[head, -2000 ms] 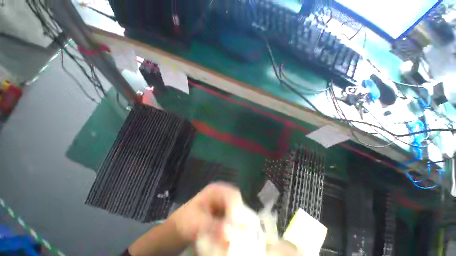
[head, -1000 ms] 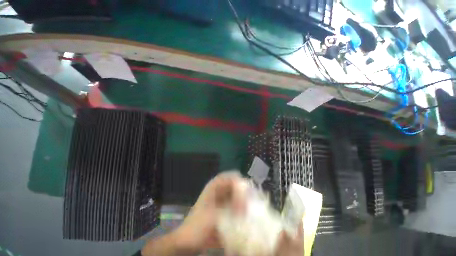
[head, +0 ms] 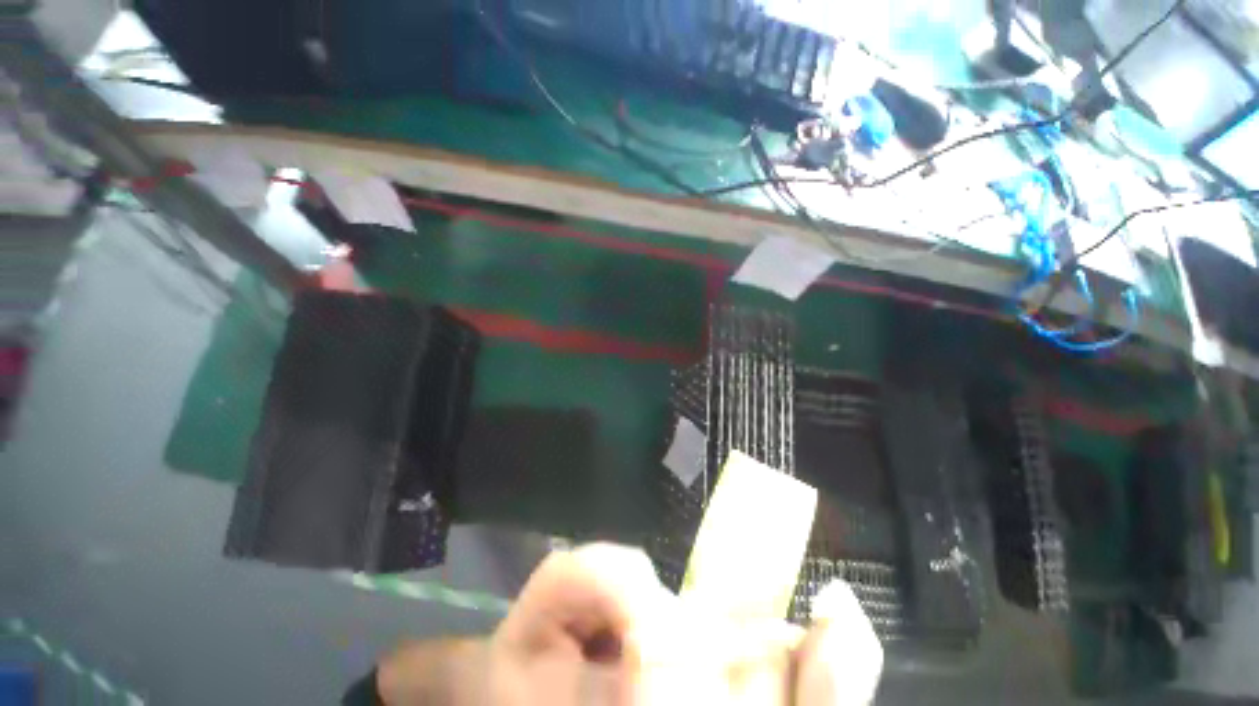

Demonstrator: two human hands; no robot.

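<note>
My left hand (head: 573, 628) is low in the centre, blurred, with its fingers curled towards a washed-out pale area; what it grips there cannot be made out. My right hand (head: 840, 646) is just to its right, cut off by the bottom edge, holding a pale yellow sheet (head: 757, 531). The sheet stands up between the hands, in front of black panels with silver dots (head: 753, 393). A small white slip (head: 684, 451) lies on the dotted panels.
Black slatted panels (head: 338, 441) are stacked at left. A smooth black bar (head: 932, 483) and more dotted panels (head: 1038, 510) stand at right. A raised shelf edge (head: 552, 193) crosses above, with a keyboard (head: 773, 62), dark cables and blue cable loops (head: 1077, 317).
The view has shifted and turned. The yellow sheet has moved left, now upright between the hands. The crumpled off-white wad seen between them earlier is no longer distinct.
</note>
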